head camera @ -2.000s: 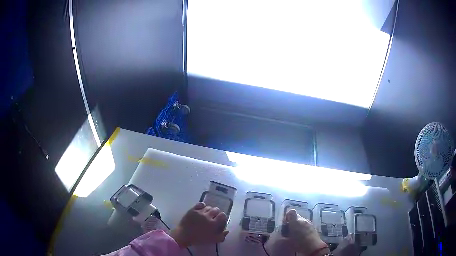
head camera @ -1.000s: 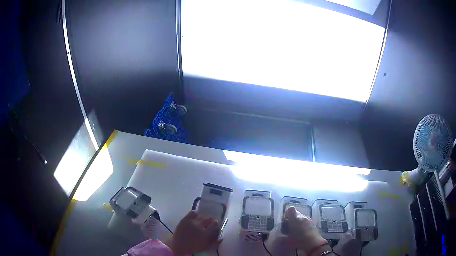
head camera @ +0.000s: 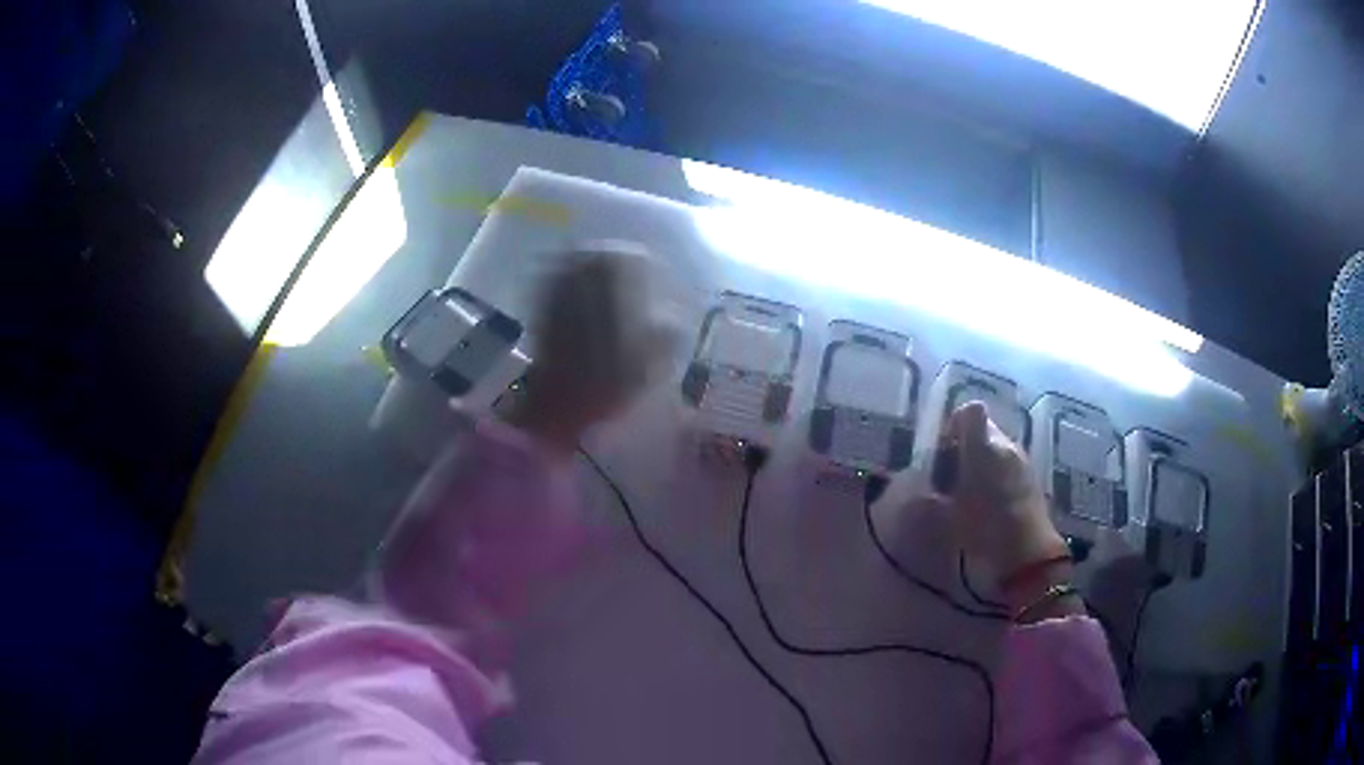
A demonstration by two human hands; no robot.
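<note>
Several pale floodlights with dark U-shaped brackets lie face down on the white tabletop. One tilted floodlight is at the far left. Two others lie in the middle, and two more lie at the right. My left hand is blurred, raised between the tilted floodlight and the row; its fingers cannot be made out. My right hand has its fingers on the floodlight between the middle and right pairs, covering its lower part.
Black cords run from the floodlights towards the front. Yellow tape marks the table's left edge. A blue mesh item is behind the table. A fan is cut off at the right edge, above dark slotted trays. Dark lumps lie lower right.
The view has tipped down and shows more of the table front. My left hand has let go of its floodlight, which now lies in the row, and has moved left. My right hand stays on its floodlight.
</note>
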